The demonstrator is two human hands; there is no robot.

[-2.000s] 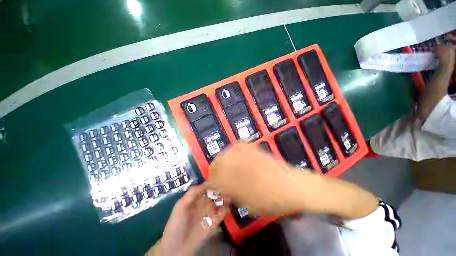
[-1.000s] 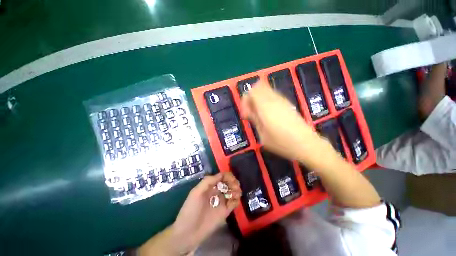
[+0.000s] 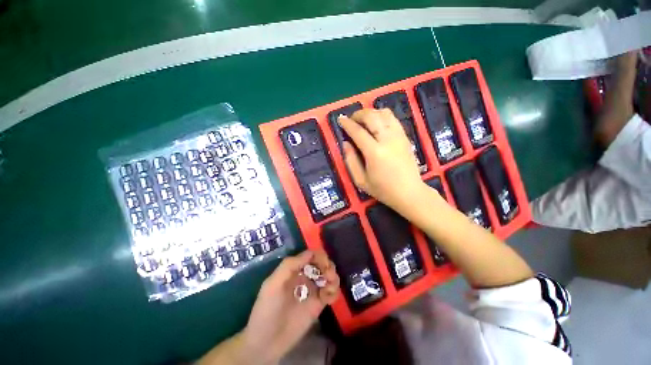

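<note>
A red tray [image 3: 271,142] holds two rows of black phones, backs up, with pale labels. The upper-left phone [image 3: 311,167] has a white-outlined oval at its top end. My right hand [image 3: 382,153] lies over the second phone [image 3: 342,114] of the upper row, its fingertips at the white spot on the camera end; whether they pinch it cannot be told. My left hand [image 3: 293,299] is palm up at the tray's lower-left corner, with several small pale liner pieces [image 3: 311,271] in the palm and fingers.
A clear carrier sheet [image 3: 193,207] with rows of small dark adhesive pieces lies left of the tray on the green bench [image 3: 57,214]. A pale line [image 3: 214,50] runs behind. At the right are a long white band [image 3: 571,53] and another person's arm and sleeve [image 3: 607,178].
My right hand has moved from the tray's lower-left area up to the second upper phone and now rests lower over it. My left hand stays palm up with the pale pieces. The view has shifted slightly.
</note>
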